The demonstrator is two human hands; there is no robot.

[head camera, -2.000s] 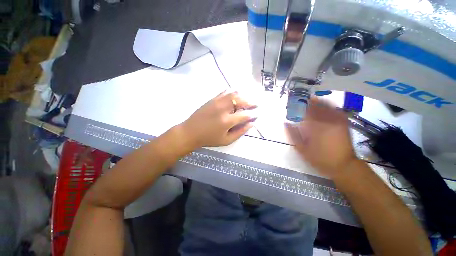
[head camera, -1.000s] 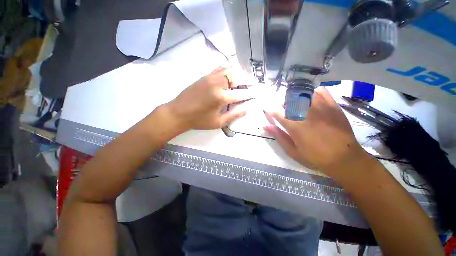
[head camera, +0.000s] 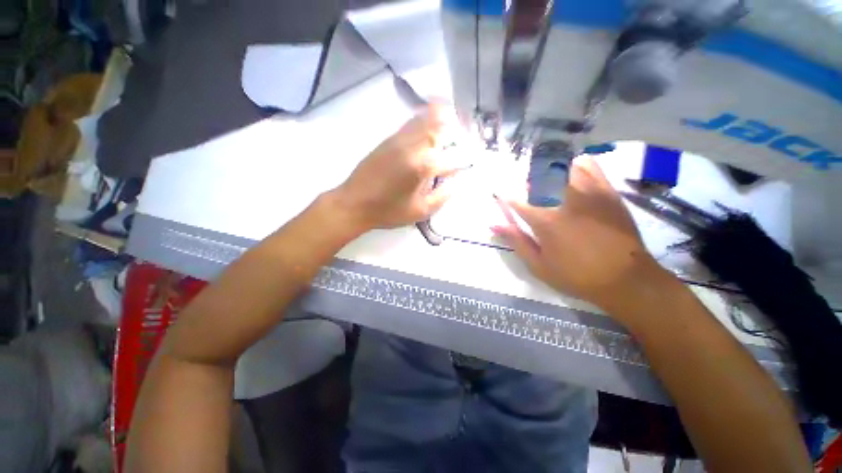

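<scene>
My left hand [head camera: 397,175] is bare, with its fingers on pale cloth just left of the bright needle area of the white sewing machine [head camera: 637,102]. A dark edge of cloth shows beneath its fingertips. My right hand [head camera: 577,236] lies right of and below the needle area, fingers pointing toward it, beside the grey-blue cylinder [head camera: 549,175]. A pale cloth piece [head camera: 282,76] with a dark folded edge lies up and left, by a large dark panel [head camera: 208,78]. Glare hides the needle tip and what the fingertips press or pinch.
A black frayed bundle [head camera: 762,277], slim dark metal tools [head camera: 660,208] and a blue item [head camera: 661,164] lie right of the needle. A printed ruler strip [head camera: 443,305] runs along the table's front edge. A red basket [head camera: 148,305] stands below left.
My right hand has moved in toward the needle area from its blurred position, and my left hand has moved slightly up and left. A dark cloth edge now shows below the left fingers.
</scene>
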